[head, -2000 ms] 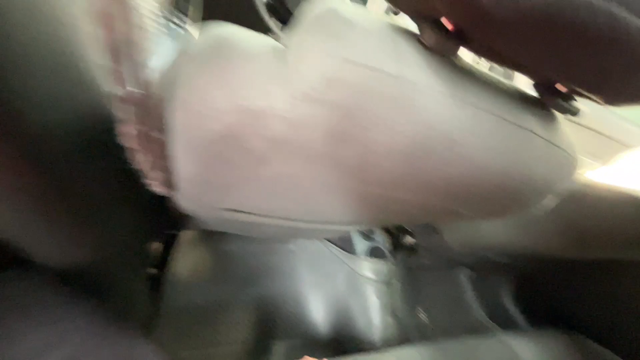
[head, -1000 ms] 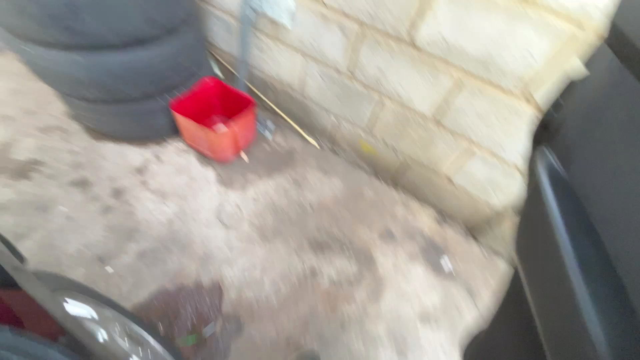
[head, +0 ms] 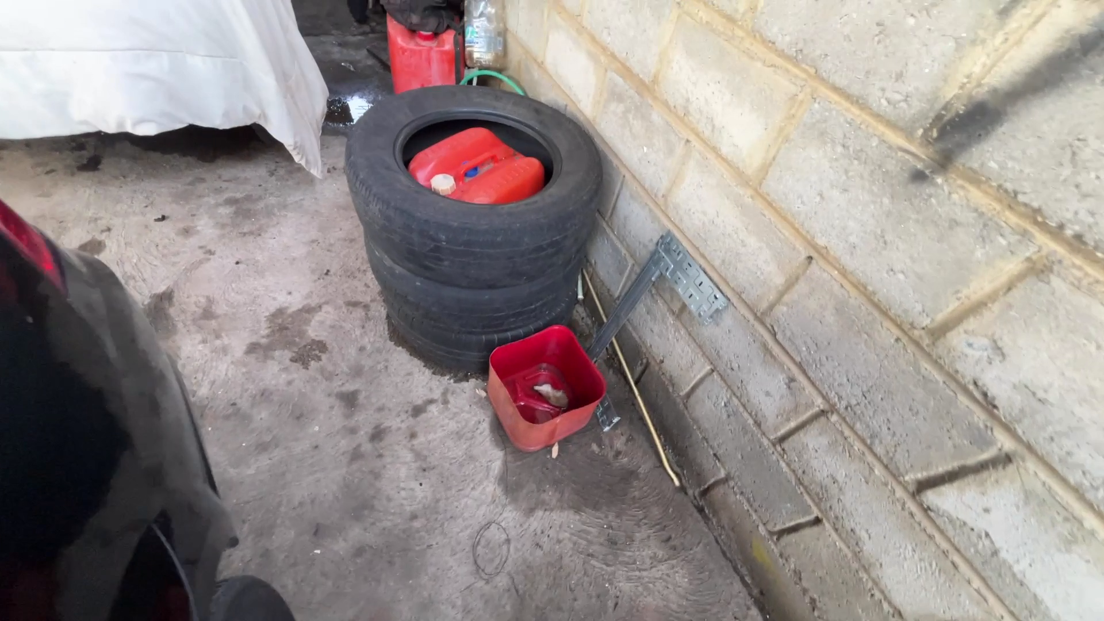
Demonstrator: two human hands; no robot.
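Note:
Neither my left hand nor my right hand shows in the head view. A stack of several black tires [head: 474, 250] stands on the concrete floor against the block wall. Inside the top tire sits a red plastic jerrycan [head: 479, 164] with a whitish cap. In front of the stack, touching or nearly touching it, is an open red plastic container [head: 543, 431] with a pale scrap at its bottom. A slotted metal bracket [head: 690, 276] leans on the wall beside it, and a thin yellowish rod [head: 634, 388] lies along the wall's foot.
A black car body [head: 95, 414] takes up the left edge. A white cloth cover [head: 155, 69] hangs at the upper left. Behind the tires are another red jerrycan [head: 423, 56], a clear plastic bottle [head: 485, 34] and a green hose [head: 496, 76]. The block wall [head: 862, 259] bounds the right.
The view has swung from a car interior to the floor and wall outside. The dark panel at the right edge a second ago is out of view.

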